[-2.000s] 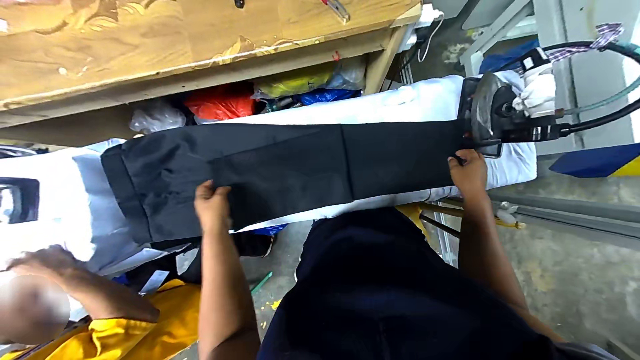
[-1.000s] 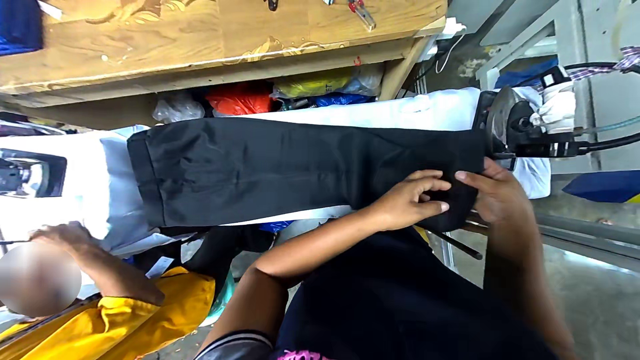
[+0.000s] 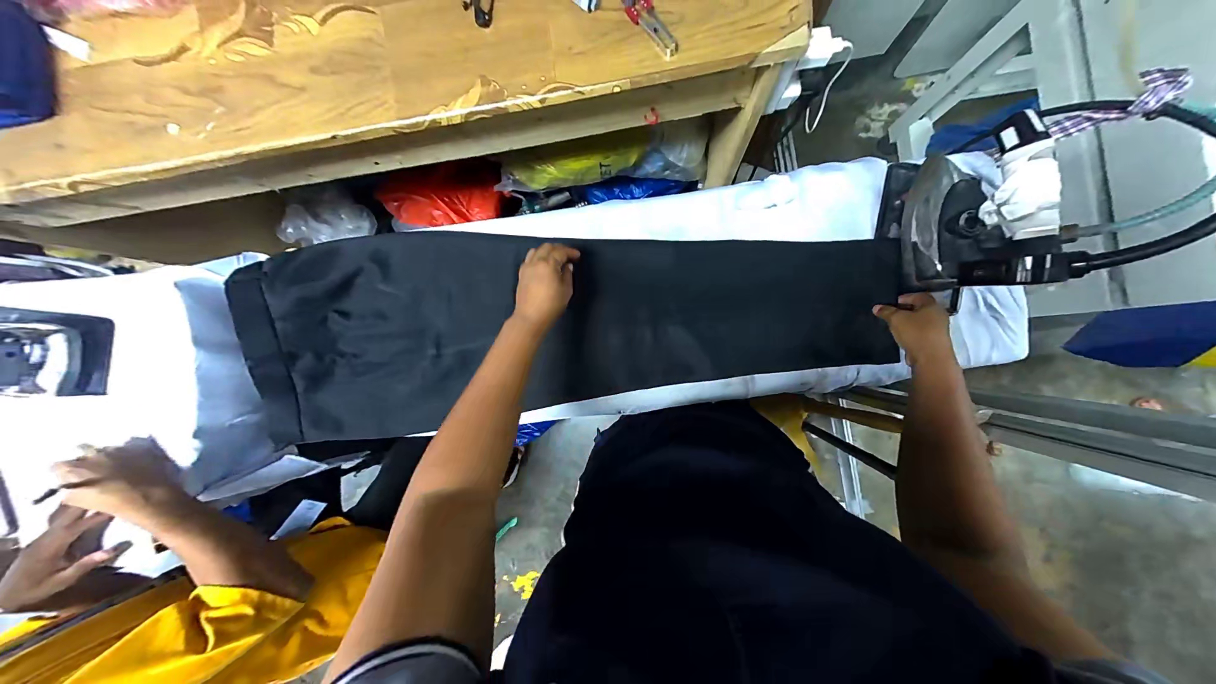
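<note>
Black trousers (image 3: pixel 703 304) lie flat along a white-covered ironing board (image 3: pixel 817 199), waistband at the left and hem at the right. My left hand (image 3: pixel 546 285) rests on the cloth near the far edge, about mid-length. At the near corner of the hem, my right hand (image 3: pixel 914 326) pinches the fabric between thumb and fingers. Just beyond it, a steam iron (image 3: pixel 940 223) with a white-wrapped handle sits at the right end of the board, close to the hem.
A wooden table (image 3: pixel 313 85) with pliers (image 3: pixel 651 24) runs along the far side, plastic bags (image 3: pixel 442 195) beneath. Another person in yellow (image 3: pixel 237 627) works at the lower left, near a second iron (image 3: pixel 52 351). Hoses (image 3: pixel 1140 223) trail right from my iron.
My left hand has moved left from near the hem to the middle of the trousers. The lower leg, gathered at my hands a second ago, now lies flat.
</note>
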